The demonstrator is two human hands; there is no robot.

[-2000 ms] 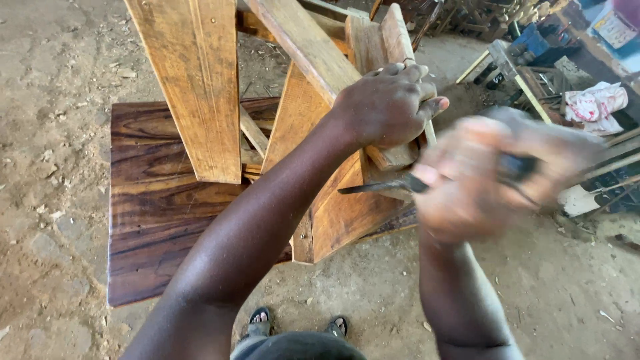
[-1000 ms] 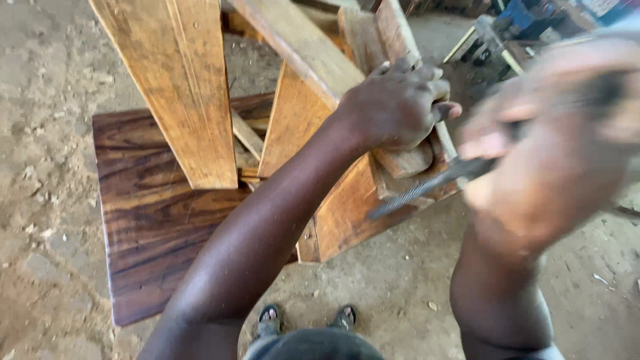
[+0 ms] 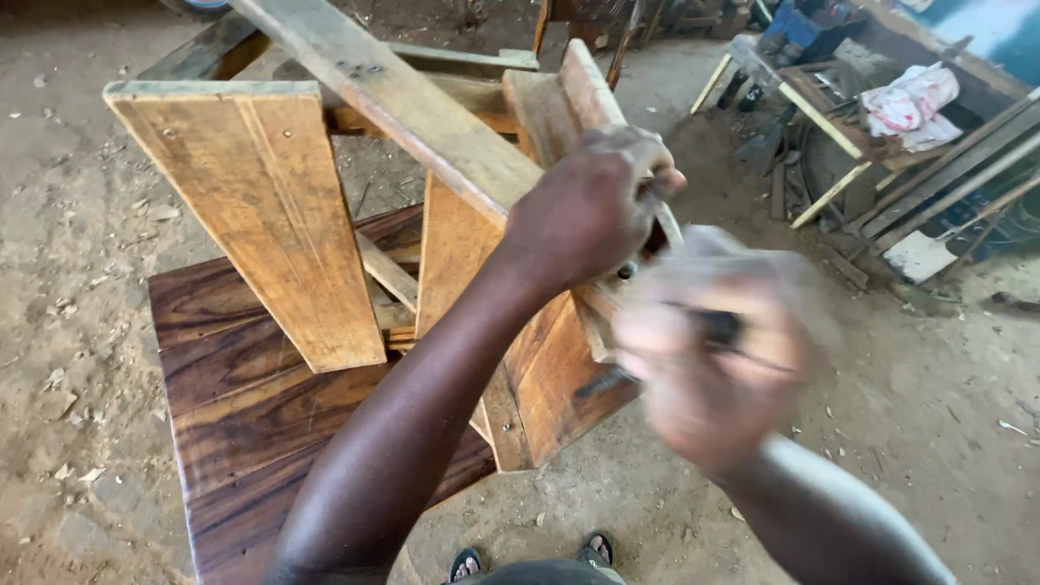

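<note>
My left hand [image 3: 589, 207] is closed around the edge of a narrow wooden piece [image 3: 591, 85], which stands at the end of a long wooden board [image 3: 406, 114]. To its lower right my right hand [image 3: 715, 349] is blurred and grips a tool with a dark handle. The tool's dark, narrow blade [image 3: 605, 382] points left, beside the end of the wooden piece, over an orange-brown wooden panel [image 3: 561, 374]; it looks like a rasp or file. A wide tapered board [image 3: 252, 211] stands at the left of the wooden frame.
Under the frame lies a dark-grained wooden tabletop [image 3: 236, 422]. A cluttered workbench [image 3: 821, 130] at the upper right carries a white and red cloth [image 3: 910, 106] and a blue container [image 3: 804, 24]. Long bars lean at the right. My feet in sandals stand below.
My right hand has moved down and back toward the left from one second ago, with the tool still in it. My left hand stays on the wooden piece.
</note>
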